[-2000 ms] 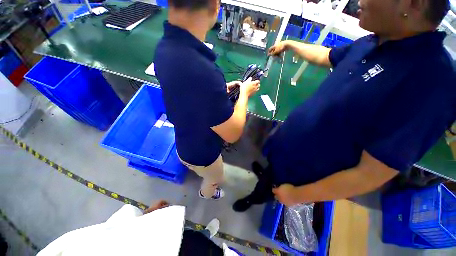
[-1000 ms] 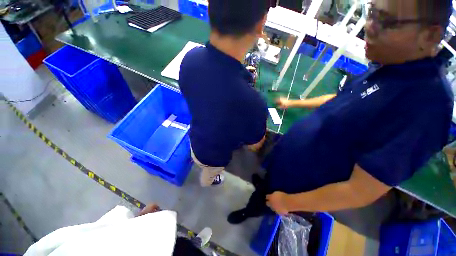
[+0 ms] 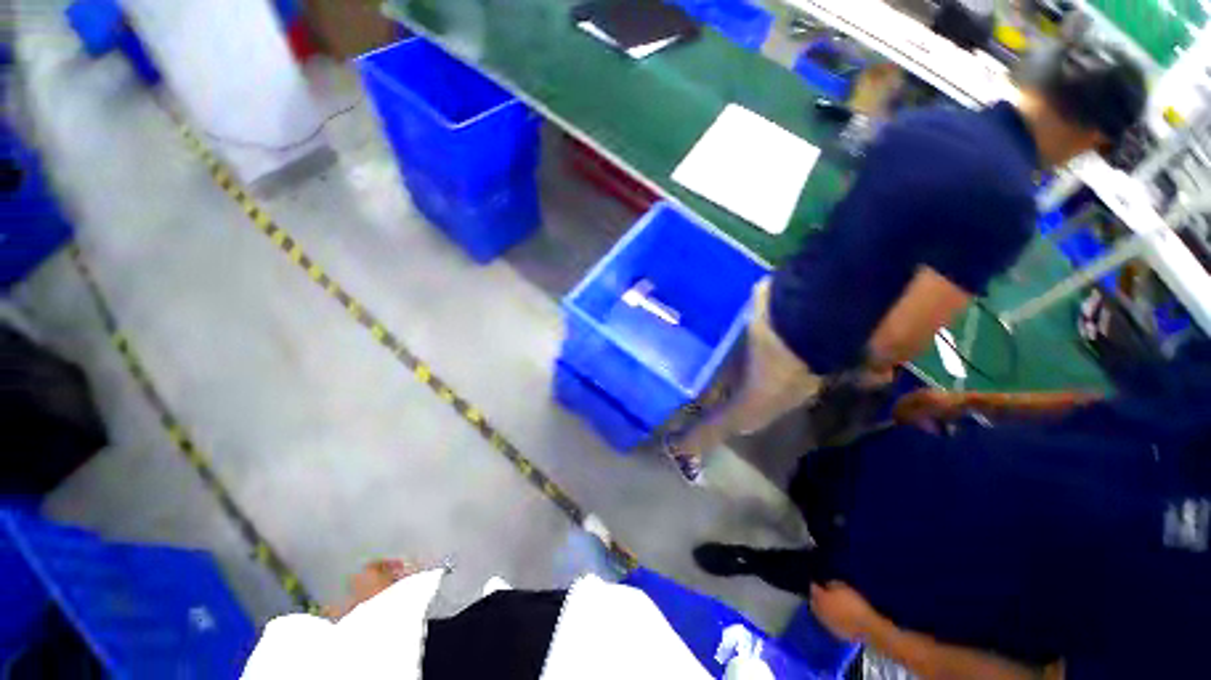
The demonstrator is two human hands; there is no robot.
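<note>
My left hand (image 3: 377,581) shows small and blurred at the bottom, at the end of my white sleeve (image 3: 348,638). Its fingers are too unclear to tell if they hold anything. My right hand is not in view. A blue plastic thing with white marks (image 3: 691,622) lies at the bottom edge beside my white clothing; its full shape is hidden. An open deep blue crate (image 3: 594,319) stands by the green bench on another blue crate, with white paper pieces (image 3: 651,302) inside.
A person in dark blue (image 3: 916,219) bends at the green bench (image 3: 624,113). Another person (image 3: 1009,531) stands at right. A white sheet (image 3: 750,166) lies on the bench. Blue crates stand at far left and under the bench (image 3: 465,173). Yellow-black tape (image 3: 359,312) crosses the floor.
The view has swung left, so the bench and people sit further right. The nearer person's arm is lower, and the bundle seen in that person's hands earlier no longer shows clearly. Blue crates appear at left.
</note>
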